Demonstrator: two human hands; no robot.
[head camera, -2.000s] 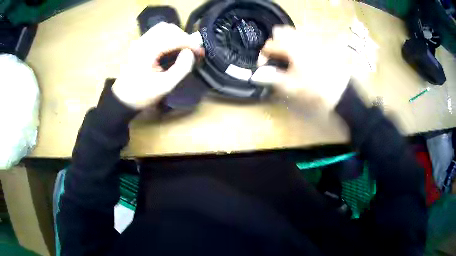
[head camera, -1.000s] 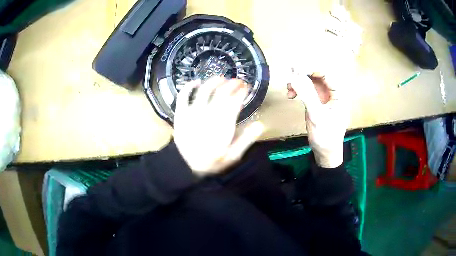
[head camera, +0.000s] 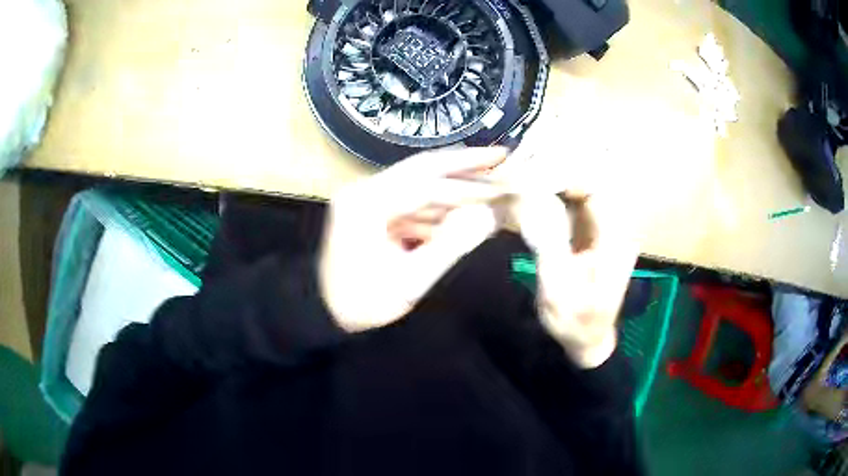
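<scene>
The black round fan head (head camera: 423, 70) lies grille up on the bench near its front edge, with a display at the grille centre. Its black base (head camera: 581, 20) sticks out at the upper right. A small white strip (head camera: 492, 117) is on the rim at lower right. My left hand (head camera: 409, 232) and my right hand (head camera: 572, 251) meet just below the fan head, fingertips close together. Both hands are blurred and overexposed, so anything between the fingertips cannot be made out.
Loose white strips (head camera: 714, 82) lie on the bench at right. Beyond them are another black fan (head camera: 811, 153) and a green stick (head camera: 788, 213). A white bundle (head camera: 28, 79) is at upper left. Green crates (head camera: 70, 307) and a red stool (head camera: 725, 349) are below the bench.
The fan has turned, its base now at upper right instead of upper left. My left hand has left the grille and come together with my right hand. The view has shifted.
</scene>
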